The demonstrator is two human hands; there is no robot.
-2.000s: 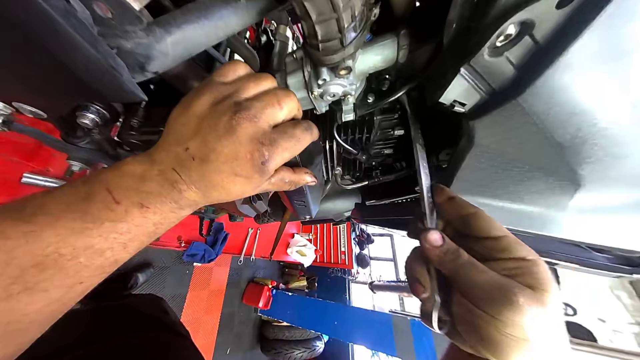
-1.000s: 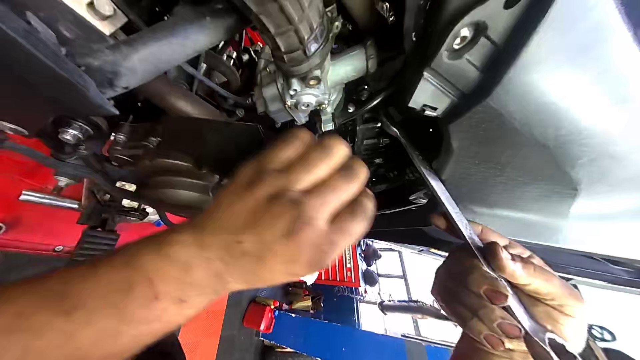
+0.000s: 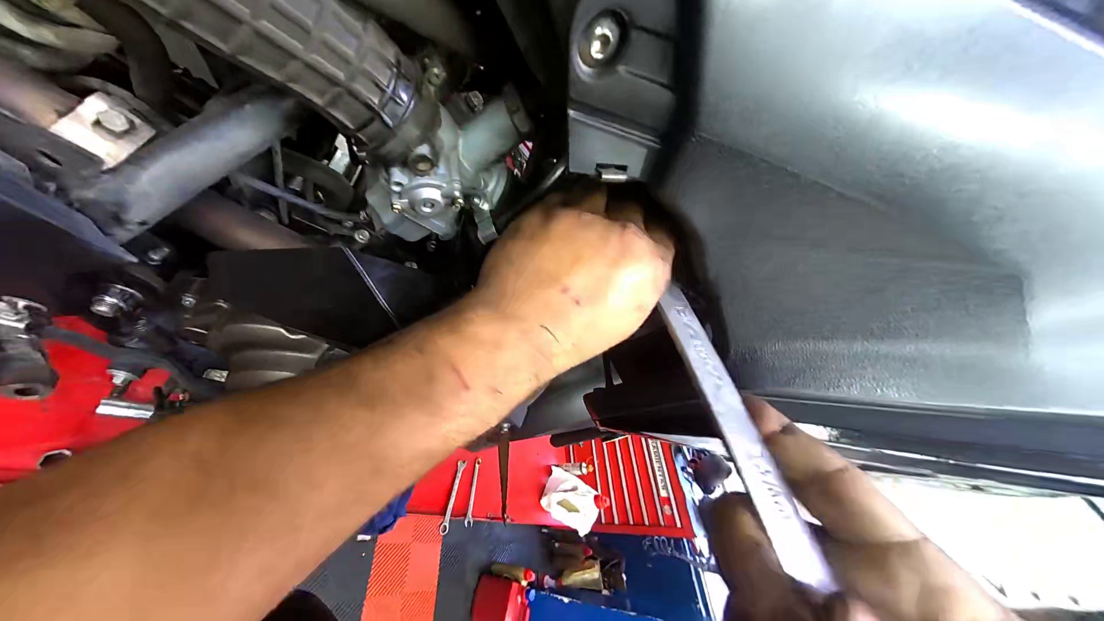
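Note:
A long metal wrench (image 3: 733, 414) slants up from the lower right into a dark gap of the vehicle. Around its lower part my right hand (image 3: 828, 526) is closed. At the gap, my left hand (image 3: 586, 267) reaches in over the wrench's upper end; its fingertips are hidden, so whether it grips anything does not show. Left of that hand sits a carburetor (image 3: 427, 194), joined to a ribbed black intake duct (image 3: 319, 65). The wrench's far end is out of sight behind my left hand.
A grey plastic panel (image 3: 862, 259) borders the gap on the right. Frame tubes (image 3: 207, 155) and a black plate (image 3: 302, 285) lie to the left. Below stand a red tool chest (image 3: 634, 487) and two more wrenches (image 3: 453, 496) on a red surface.
My left hand has moved from beside the carburetor to the dark gap at the wrench's upper end. My right hand still holds the wrench. The view has come closer to the engine bay.

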